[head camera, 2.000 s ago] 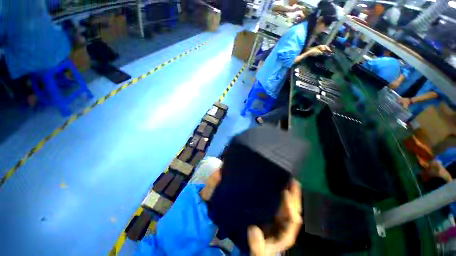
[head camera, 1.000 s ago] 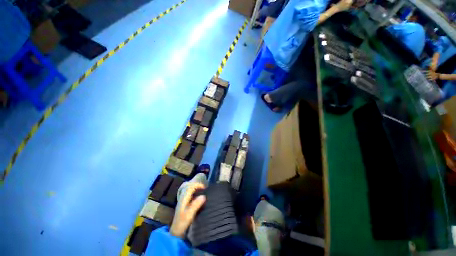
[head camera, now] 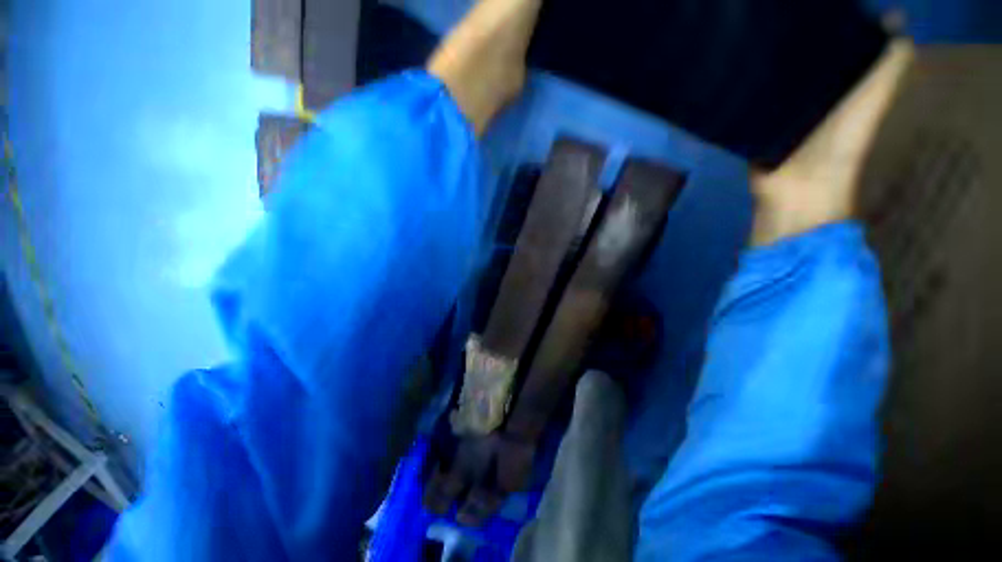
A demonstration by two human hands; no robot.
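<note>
A large black stack (head camera: 703, 66) fills the top middle, cut off by the upper edge. It is blurred and its layers cannot be told apart. My left hand (head camera: 489, 49) is at its left side, with mostly the wrist showing and the fingers hidden or cut off. My right hand (head camera: 841, 148) is against its right side, a fingertip showing near the upper corner. The stack is held between both hands, above the floor.
Brown-black bars (head camera: 549, 242) lie in rows below the stack, one with a pale label (head camera: 486, 384). More bars (head camera: 330, 49) are at upper left on the blue floor (head camera: 143, 176). A cardboard carton (head camera: 934, 253) stands at right. My grey-clad leg (head camera: 582, 472) is at bottom.
The view has swung down and closer. The black stack has moved from my lap area to the top of the view, away from my body. Both arms are now stretched forward; the bench has left view.
</note>
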